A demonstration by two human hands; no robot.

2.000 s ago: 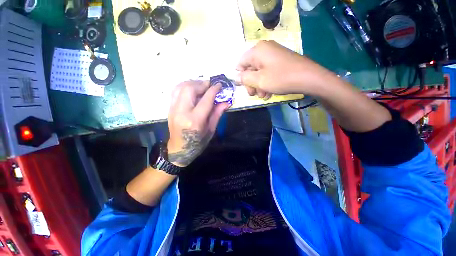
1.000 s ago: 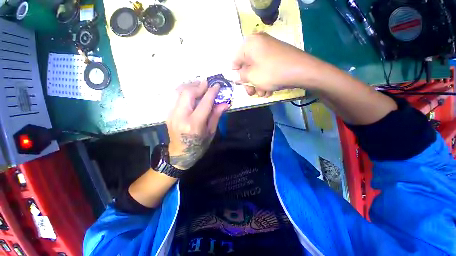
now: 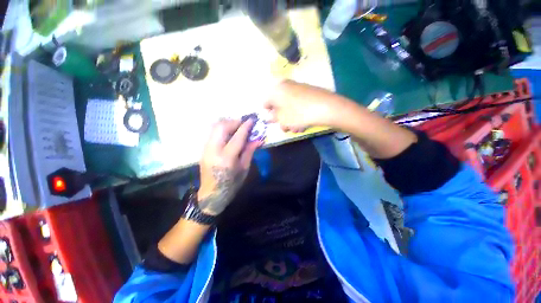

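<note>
My left hand (image 3: 224,155) holds a small round watch head (image 3: 256,128) between thumb and fingers, over the front edge of the pale sheet (image 3: 204,112). The piece has a dark rim and a shiny silver-violet face. My right hand (image 3: 296,108) is just right of it with its fingers bent together. Its fingertips are close to the piece; blur hides whether they touch it or hold a thin tool.
Two dark discs (image 3: 178,69) lie at the sheet's upper left. The heat gun (image 3: 277,36) stands at its far edge. A marked sheet (image 3: 102,122) and vented box (image 3: 52,127) are left, a black fan (image 3: 440,40) right. Red trays (image 3: 77,248) are below.
The view has shifted, so the bench shows lower and more of its far side is visible. The picture is blurrier. Both hands keep nearly the same pose around the watch head.
</note>
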